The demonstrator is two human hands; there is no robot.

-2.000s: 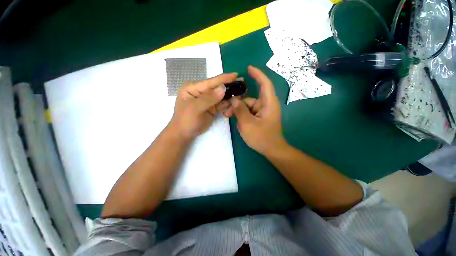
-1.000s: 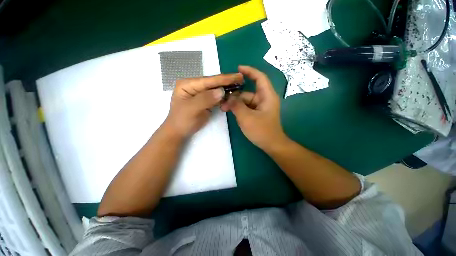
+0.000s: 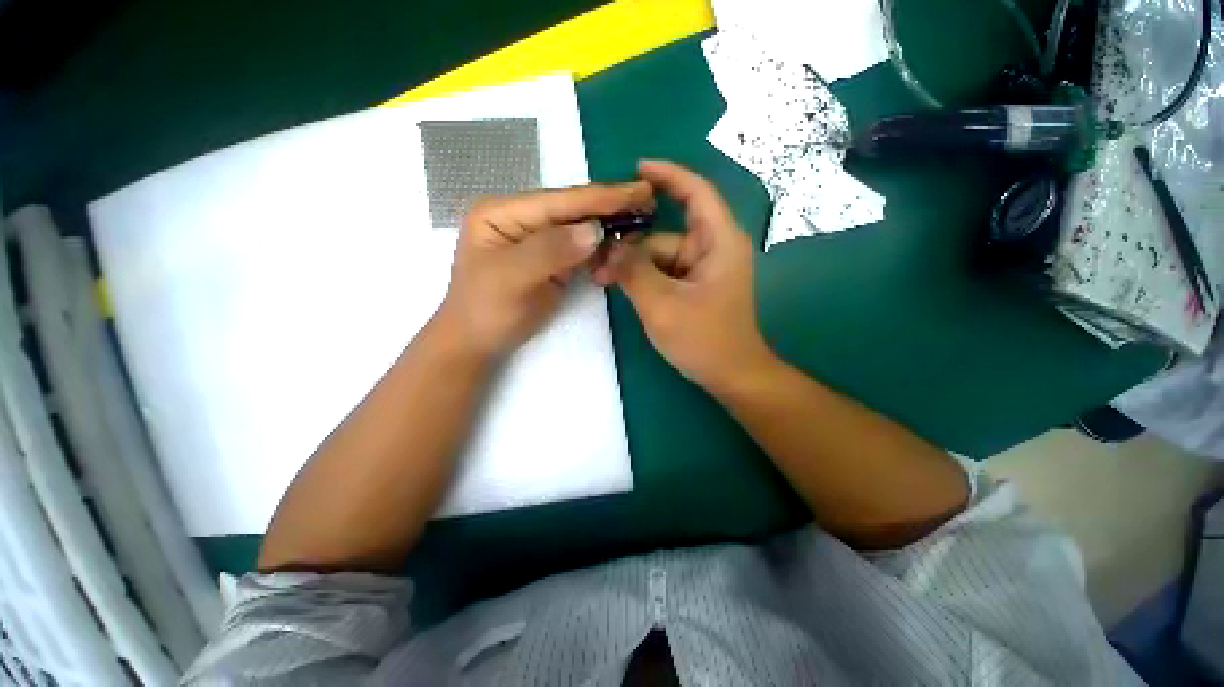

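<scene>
A small glossy black housing (image 3: 626, 224) is held above the right edge of the white foam sheet (image 3: 309, 349). My left hand (image 3: 517, 255) is bare and pinches it between thumb and fingers from the left. My right hand (image 3: 691, 275) is bare, with thumb and fingers bent against the housing's right and lower side. The fingers hide most of the housing. I cannot tell whether a tiny part is between the right fingertips. A grey mesh-like square sheet (image 3: 481, 168) lies on the foam just beyond my left hand.
The glue syringe (image 3: 960, 132) lies at right, its tip on black-speckled paper (image 3: 792, 148). A round black item (image 3: 1024, 211), a thin dark stick (image 3: 1175, 228) on a speckled cover (image 3: 1114, 255) and clear plastic are farther right. Thick white foam slabs (image 3: 101, 443) stand at left.
The right index finger has come from raised and apart to bent close to the housing. The housing has turned and shows less of itself. The bench items sit slightly higher in the picture.
</scene>
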